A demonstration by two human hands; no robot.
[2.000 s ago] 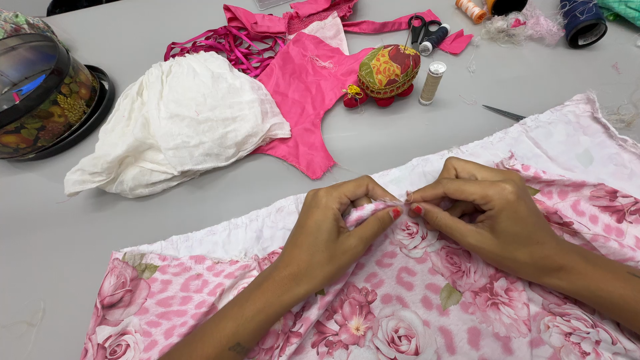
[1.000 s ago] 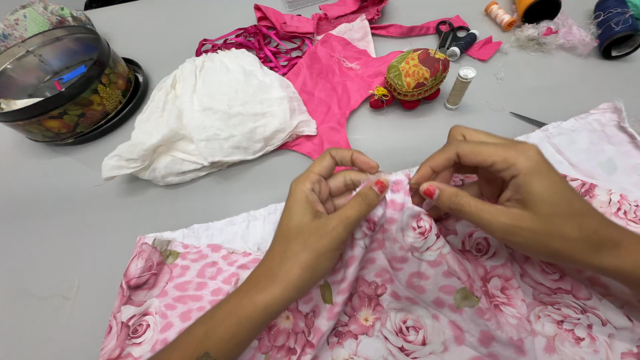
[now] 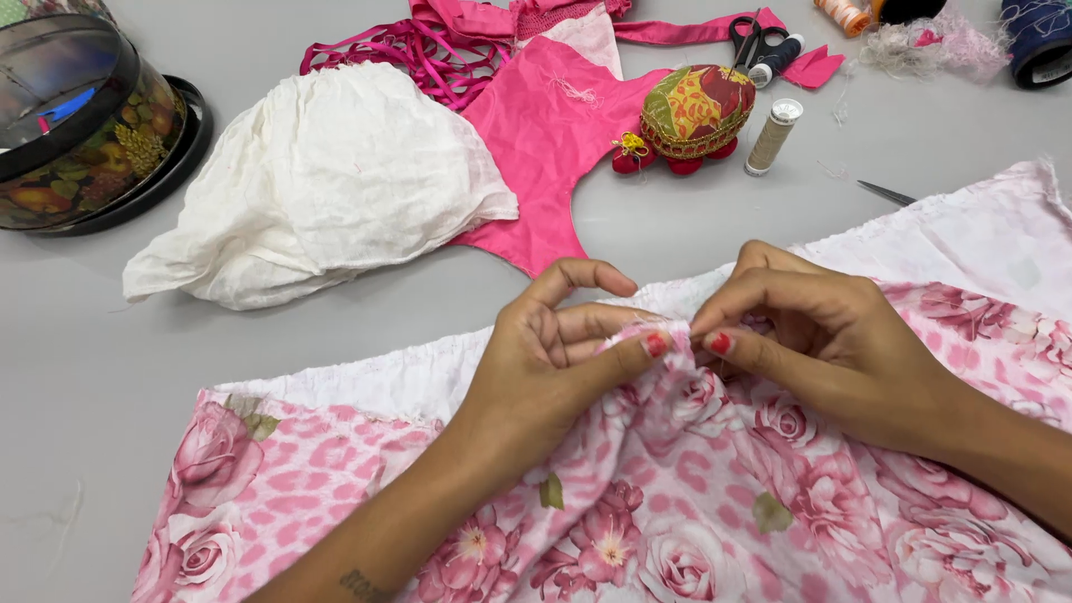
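Observation:
Pink floral fabric [image 3: 687,519] with roses and leopard spots spreads over the near part of the table, its white gathered edge [image 3: 352,377] along the far side. My left hand [image 3: 561,352] pinches a bunched bit of that edge between thumb and fingers, its index finger raised. Close beside it, my right hand [image 3: 812,343] has thumb and index finger at the same gathered spot. Whether a needle is between the fingertips, I cannot tell. Beyond the hands stand a turtle-shaped pincushion [image 3: 695,113] and a beige thread spool [image 3: 773,138].
White cloth [image 3: 335,184] lies heaped on bright pink fabric [image 3: 536,142], near magenta ribbons [image 3: 402,59]. A round fruit-patterned tin [image 3: 92,159] stands at left. Black-handled scissors [image 3: 754,42], a dark thread spool [image 3: 779,59] and a pointed metal blade [image 3: 886,193] lie farther right.
Both hands stay at the gathered edge. The left index finger has lifted away from the thumb since two seconds ago, and the fingertips have shifted slightly over the bunched cloth.

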